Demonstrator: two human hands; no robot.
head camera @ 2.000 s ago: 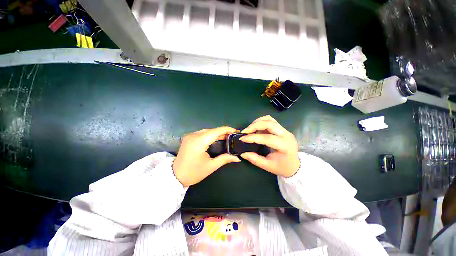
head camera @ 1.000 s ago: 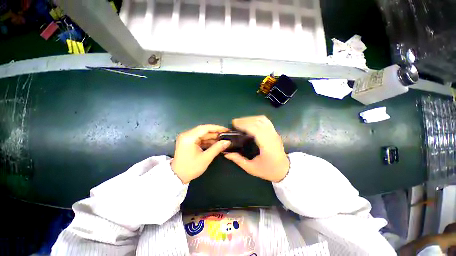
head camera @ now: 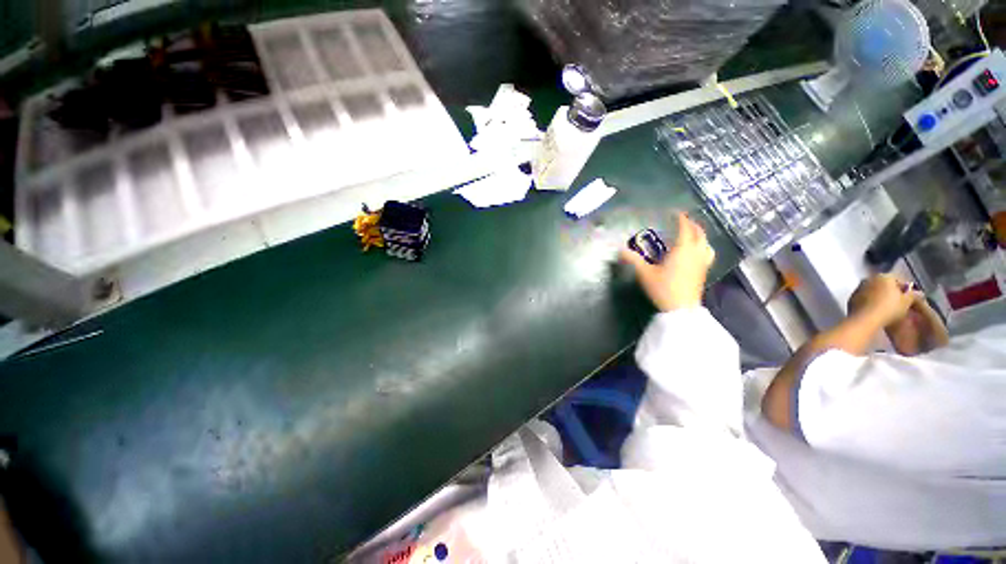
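My right hand [head camera: 676, 264] is at the right part of the bench, thumb and fingers apart around a small dark watch body [head camera: 648, 246] with a shiny rim. The watch body lies on the green bench [head camera: 331, 364]; I see no closed grip on it. My left hand is not clearly in view; a skin-coloured sliver at the lower left edge cannot be assigned. A stack of black screens [head camera: 404, 229] with orange tails [head camera: 370, 228] lies near the rail.
White compartment tray [head camera: 221, 149] with dark parts beyond the rail. White bottle [head camera: 567, 143], crumpled wipes [head camera: 504, 123] and small white piece [head camera: 589, 198] stand or lie left of my hand. Clear plastic tray [head camera: 756, 171] at right. Neighbouring person's hands [head camera: 891, 303] beyond.
The view has swung to the right. My hands have parted from the dark watch part they held together. My right hand has moved out to the watch body at the bench's right end.
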